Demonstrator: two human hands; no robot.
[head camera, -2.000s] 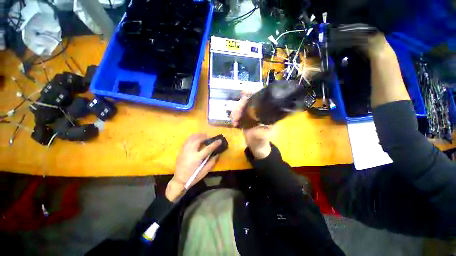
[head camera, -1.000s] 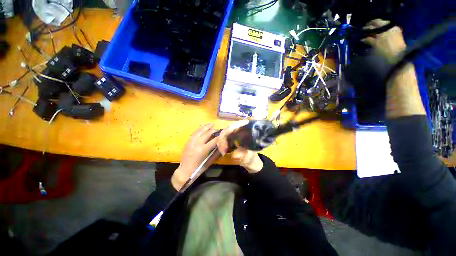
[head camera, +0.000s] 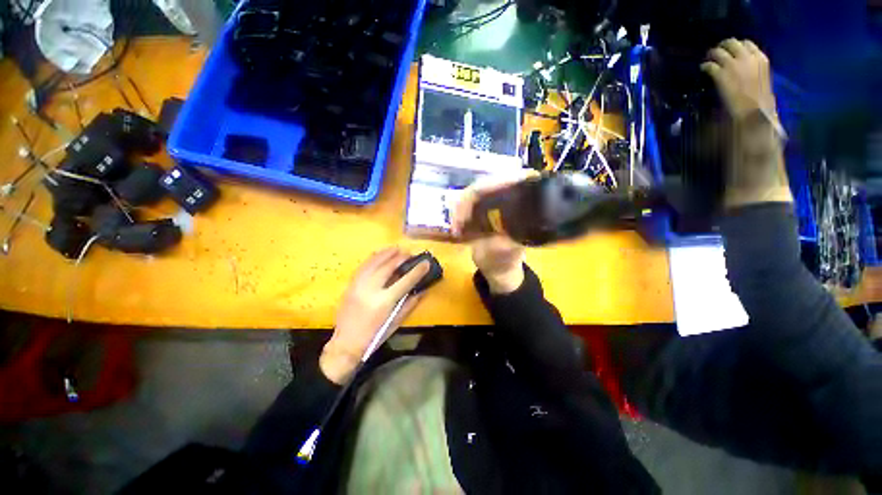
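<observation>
My left hand (head camera: 369, 307) holds a small black housing (head camera: 423, 274) against the bench near its front edge. A pale cable lead (head camera: 385, 327) runs from the housing over my palm and wrist to a white and blue connector plug (head camera: 308, 446) beside my left forearm. My right hand (head camera: 486, 224) grips the thick black electric screwdriver (head camera: 542, 207) over the front of the white screw feeder (head camera: 469, 118). The screwdriver body is blurred and hides part of my right hand. Its tip is hidden and no screw can be made out.
A blue bin of black parts (head camera: 280, 179) stands left of the feeder. Black units with leads (head camera: 106, 184) lie at far left. Wired pieces (head camera: 580, 135) lie right of the feeder. Another person's arm (head camera: 759, 164) reaches over the right blue bin, near a white sheet (head camera: 709, 285).
My right hand has moved the screwdriver from the housing at my left hand forward and right to the feeder. The housing is now uncovered in my left hand. The other person's hand has shifted.
</observation>
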